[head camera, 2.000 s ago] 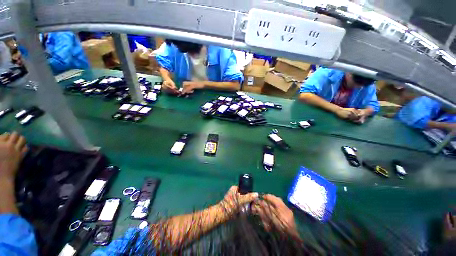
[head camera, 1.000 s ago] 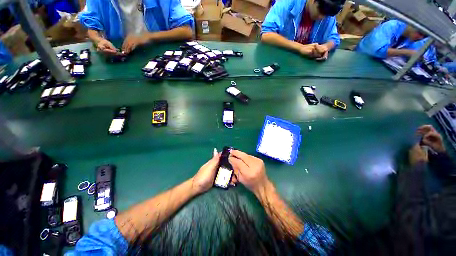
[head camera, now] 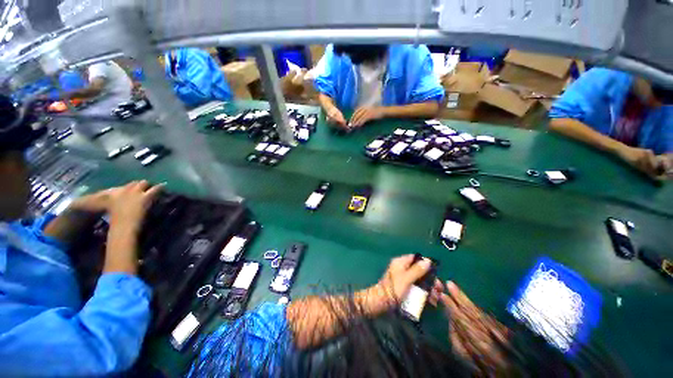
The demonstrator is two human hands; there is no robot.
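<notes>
My left hand (head camera: 401, 275) holds a black bar phone body (head camera: 418, 295) with a white patch at its lower part, low in the centre of the view. My right hand (head camera: 472, 325) is just right of the phone, partly covered by hair; its fingertips are close to the phone's edge, and whether they touch it or pinch something small cannot be told. A blue tray (head camera: 593, 303) filled with small white parts lies to the right of my right hand.
A black bin (head camera: 170, 295) and a person's arms are at left. Phones and white rings (head camera: 204, 291) lie beside it. Spaced phones, one yellow-framed (head camera: 359, 201), lie on the green belt. A phone pile (head camera: 428, 148), workers and a grey frame post (head camera: 173, 111) are beyond.
The view has swung left, so the bin and neighbouring person show more. My right hand has drawn back from the phone, its fingers now straighter; my left hand still holds it.
</notes>
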